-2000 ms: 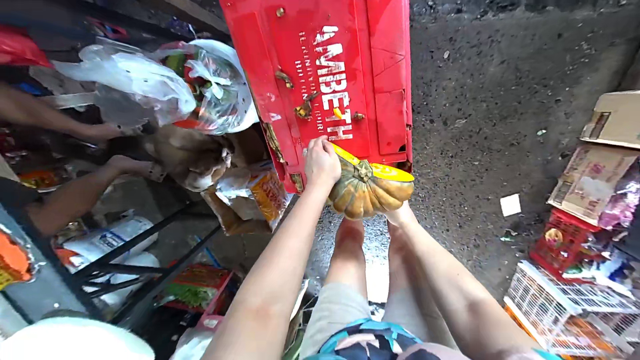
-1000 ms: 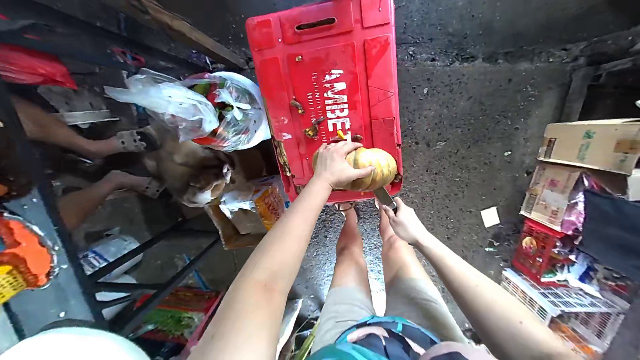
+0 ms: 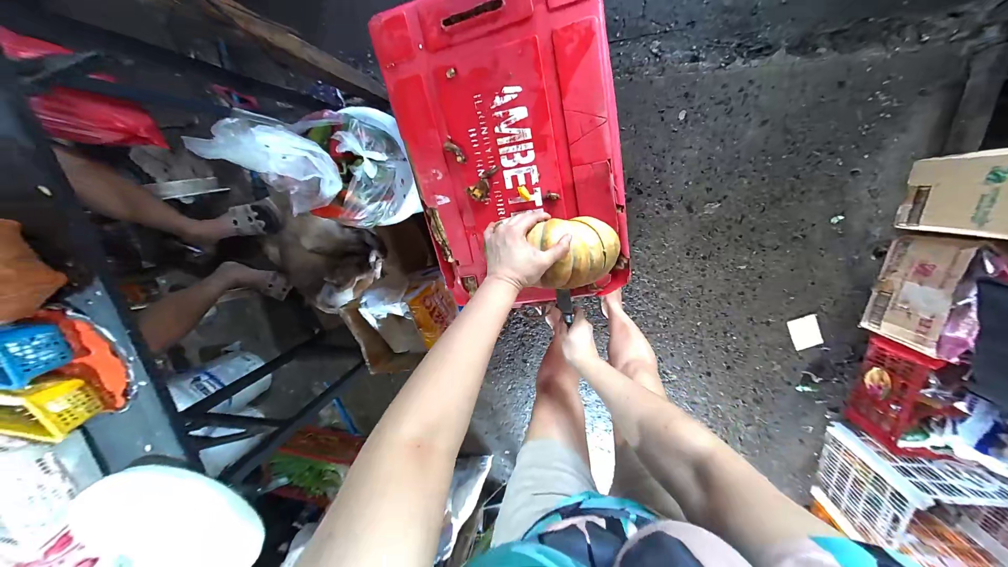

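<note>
A ribbed yellow-green pumpkin [image 3: 579, 252] lies on its side near the close edge of an upturned red plastic crate [image 3: 512, 94]. A thin dark cut line runs across its right part. My left hand [image 3: 521, 250] grips the pumpkin's left side. In my right hand [image 3: 577, 335], below the crate's near edge, is the handle of a knife [image 3: 565, 303]. Its blade points up to the pumpkin's underside, and the rest of it is hidden there. Small brown and yellow scraps [image 3: 479, 189] lie on the crate top beyond the pumpkin.
White plastic bags of vegetables [image 3: 370, 165] stand left of the crate, beside a cardboard box [image 3: 378, 339]. Another person's legs [image 3: 189, 307] show behind the dark metal frame [image 3: 260, 425]. Cartons [image 3: 957, 193], a red crate [image 3: 890, 394] and a white crate [image 3: 874, 472] stand at the right.
Two seconds ago, the pumpkin lay stem up with a yellow-handled or yellow-bladed thing across it. It has been turned onto its side, and my right hand has come below it with the knife.
</note>
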